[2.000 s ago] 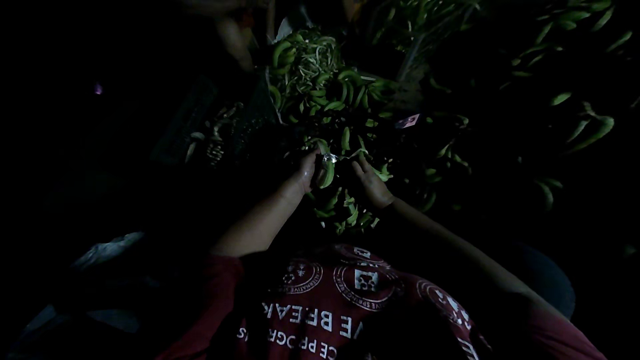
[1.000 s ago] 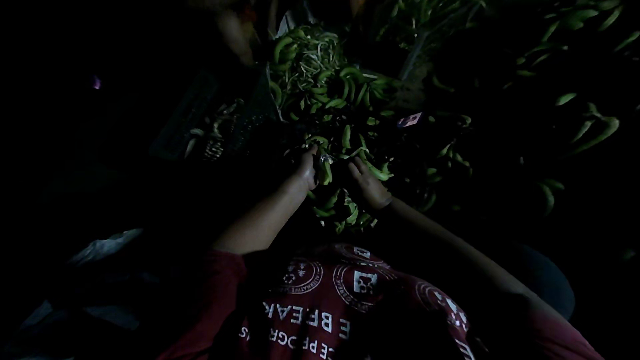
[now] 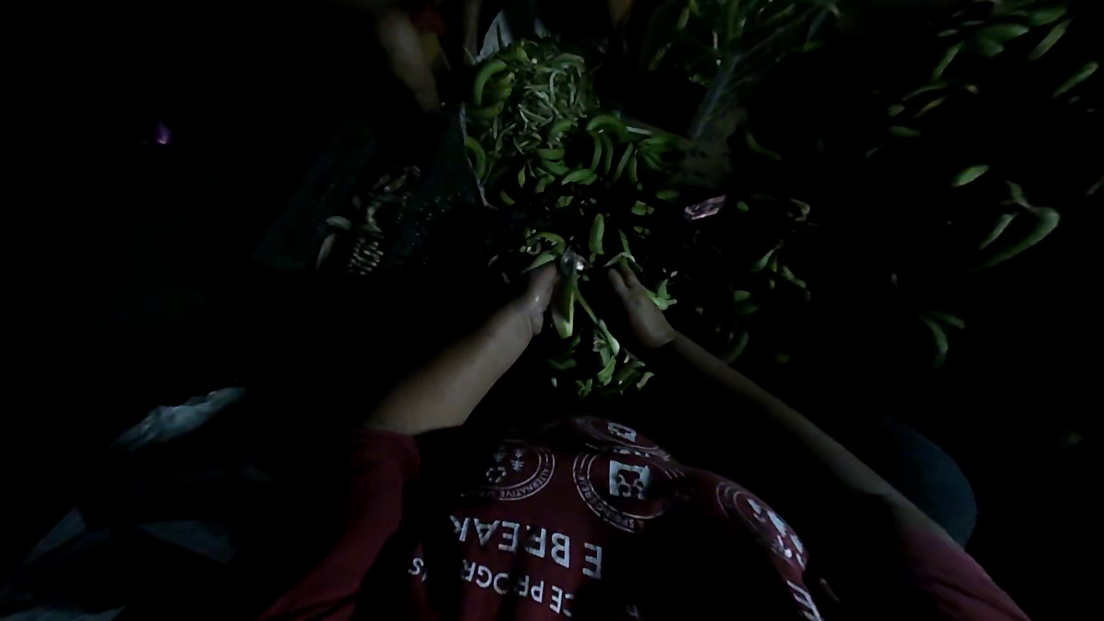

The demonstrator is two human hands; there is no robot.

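Note:
In dim light, my left hand [image 3: 540, 297] is closed around a green banana [image 3: 565, 309] whose pale, seemingly peeled end points toward me. A small shiny metal piece [image 3: 573, 262], perhaps a blade, shows at its far end between my hands. My right hand [image 3: 636, 310] is just to the right, its fingertips by a strip of green peel [image 3: 623, 258]; what it grips is too dark to tell. Below my hands lie green peel scraps [image 3: 608, 366], and another green banana [image 3: 597, 235] lies just beyond them.
Bunches of green bananas [image 3: 608, 147] and a heap of thin peel strips [image 3: 552, 90] lie ahead. A dark crate [image 3: 431, 198] stands at the left. A person's arm [image 3: 407, 56] shows at the upper left. More green bananas [image 3: 1026, 237] are scattered at the right.
The banana in my left hand now shows a paler end toward me, and a strip of peel hangs beside it. Both hands have stayed in nearly the same place.

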